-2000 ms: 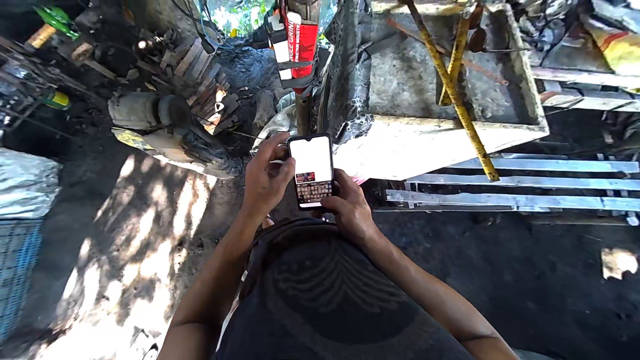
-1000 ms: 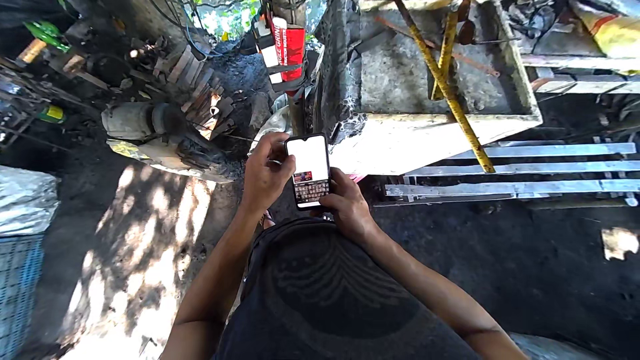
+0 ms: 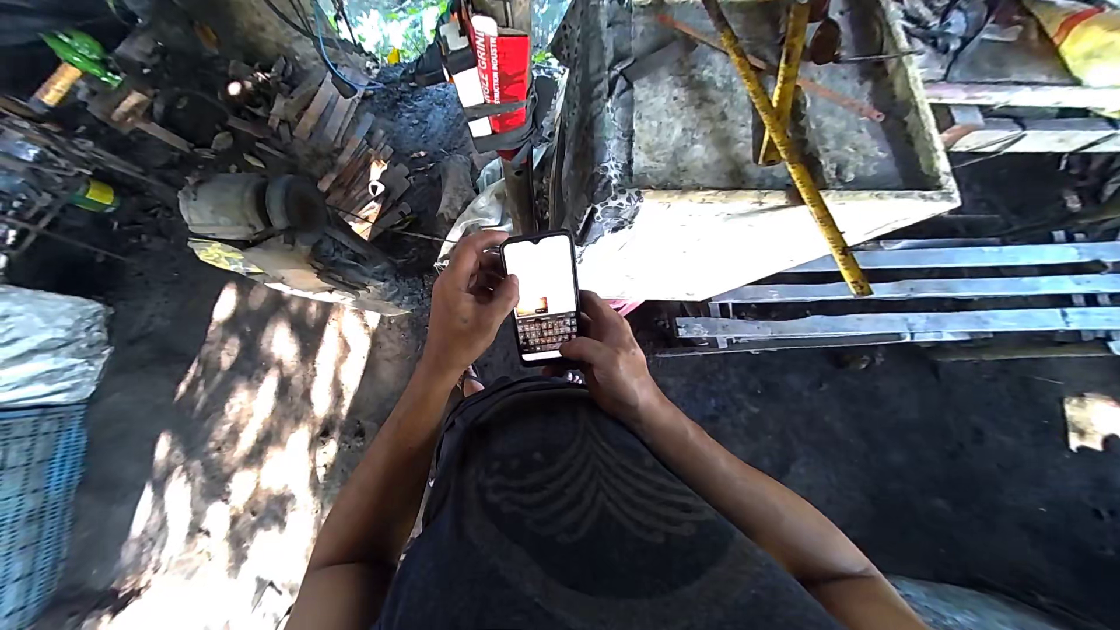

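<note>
A dark-framed smartphone, its screen lit with a keyboard along the lower part, stands between my two hands in front of my dark shirt. My left hand is at the phone's left edge, thumb by the screen and fingers curled near the upper corner. On the lower right edge, my right hand grips the phone, with its thumb over the keyboard's bottom corner and its other fingers partly hidden behind. Just above the phone is a post with a red and white printed box strapped to it.
A concrete basin with yellow metal bars is at upper right, above a slatted bench. An old bench grinder or motor sits left, near wood scraps. A blue crate stands at far left.
The left thumb and fingers have shifted slightly at the phone's edge. The lower part of the content on the screen looks different. Both hands stay at the phone.
</note>
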